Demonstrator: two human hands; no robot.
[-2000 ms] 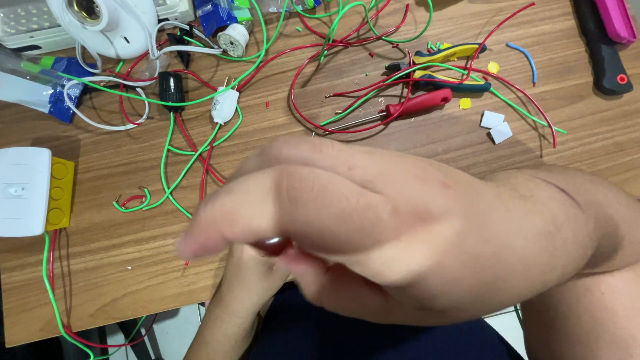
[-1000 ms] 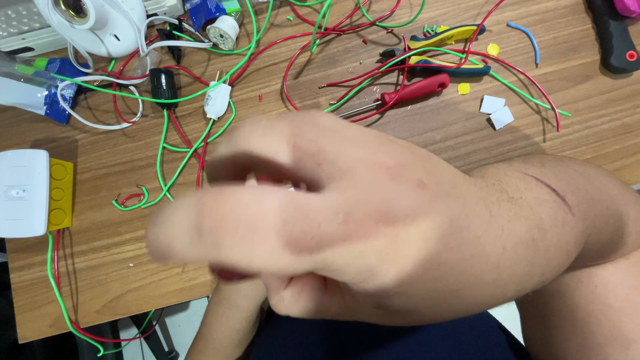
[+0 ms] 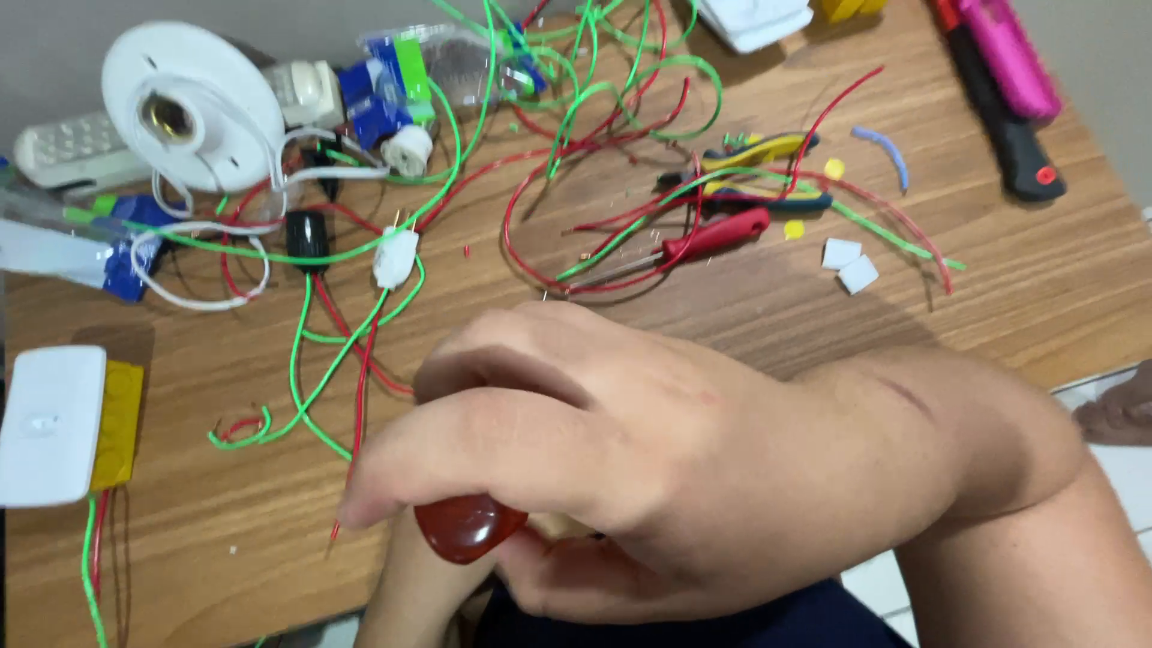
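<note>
My right hand [image 3: 576, 432] is closed around a glossy dark-red rounded handle end [image 3: 470, 529]; the rest of that tool is hidden. Behind and below it, only the forearm of my left arm [image 3: 418, 576] shows, and the left hand's fingers are covered by the right hand. Red and green wires run from a white plug [image 3: 396, 256] and a black connector [image 3: 307, 241] toward my right hand. The stripped ends of a red and green pair [image 3: 241, 432] curl on the wooden table to the left.
A white switch plate on a yellow box [image 3: 49, 427] lies at left, a white lamp holder [image 3: 202, 108] at back left. Red screwdriver [image 3: 720, 236], yellow-handled pliers [image 3: 765, 153], loose wires and white squares [image 3: 858, 274] lie beyond my right hand. A black-handled tool [image 3: 1030, 166] is at back right.
My right hand has turned about the handle; its red end, mostly hidden before, now shows below the fingers. The things on the table have stayed in place.
</note>
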